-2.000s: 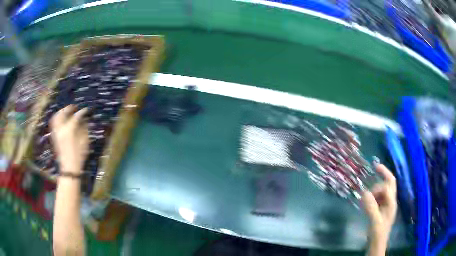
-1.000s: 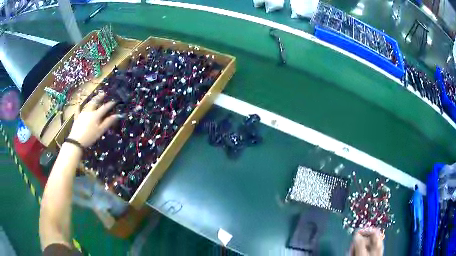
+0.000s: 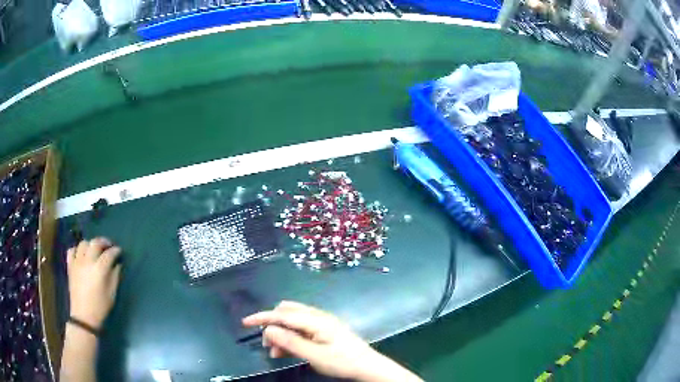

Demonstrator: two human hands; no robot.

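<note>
My left hand (image 3: 93,280) is at the left, its fingertips at a few small black housings (image 3: 99,205); whether it grips one is hidden. My right hand (image 3: 309,337) is at the bottom centre, with its fingers over the near side of a dark square fixture (image 3: 237,297). A dark edge shows beside its fingertips, and I cannot tell whether it holds a piece. The black screw tray (image 3: 262,230), partly filled with silvery screws, lies behind the fixture. A loose pile of red and black wired connectors (image 3: 335,221) lies right of the tray.
A blue electric screwdriver (image 3: 440,185) lies on the right, its black cord (image 3: 450,276) nearby. Beside it is a blue bin (image 3: 488,195) with black parts and a clear bag (image 3: 481,89). A cardboard box (image 3: 51,261) of black pieces and red wires stands at the far left.
The view has swung right, bringing the blue bin and screwdriver fully in. My left hand has left the cardboard box for the black housings. My right hand has moved from the wire pile to the fixture.
</note>
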